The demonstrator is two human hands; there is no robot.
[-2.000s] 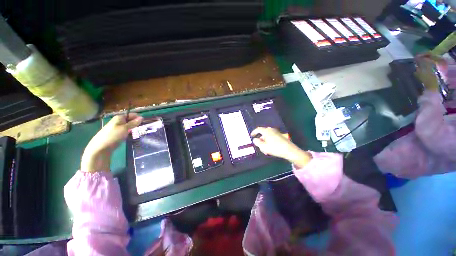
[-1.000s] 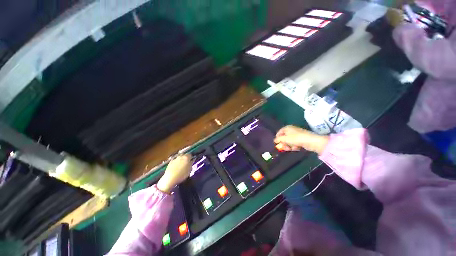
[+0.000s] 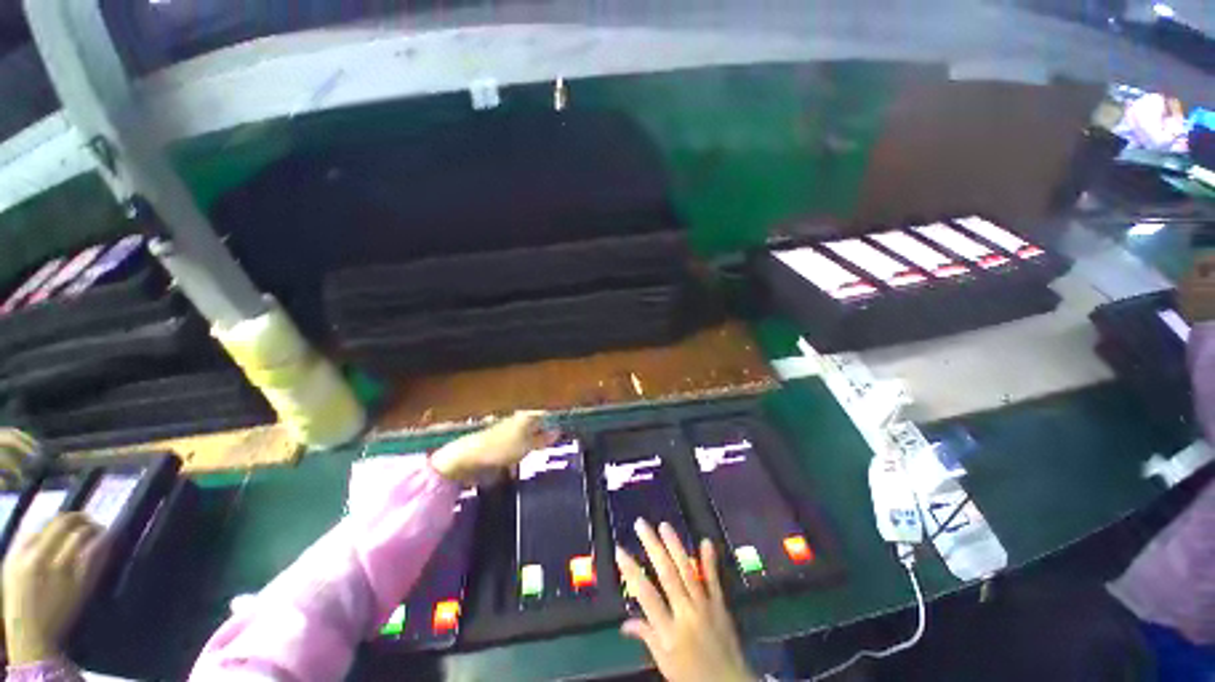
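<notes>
A black foam tray [image 3: 821,570] holds several smartphones side by side. Their dark screens show small white text at the top and green and red-orange blocks at the bottom. My left hand [image 3: 500,446] is at the top edge of the second phone [image 3: 552,517] from the left; its fingertips are blurred and I cannot tell if they hold anything. My left sleeve covers part of the leftmost phone [image 3: 450,566]. My right hand [image 3: 686,613] is spread, palm down, over the lower end of the third phone [image 3: 637,488]. The rightmost phone [image 3: 746,504] is uncovered.
A wooden board [image 3: 573,380] and stacked black trays [image 3: 506,300] lie behind. A white power strip [image 3: 899,486] with a cable is at right. Lit phones [image 3: 913,253] sit on another stack. A taped post [image 3: 287,373] and another person's hands [image 3: 53,580] are at left.
The view has shifted and levelled. My right hand has moved left from the rightmost phone to the third, its fingers now spread. My left hand remains near the phones' top edges. Bright screens have turned dark.
</notes>
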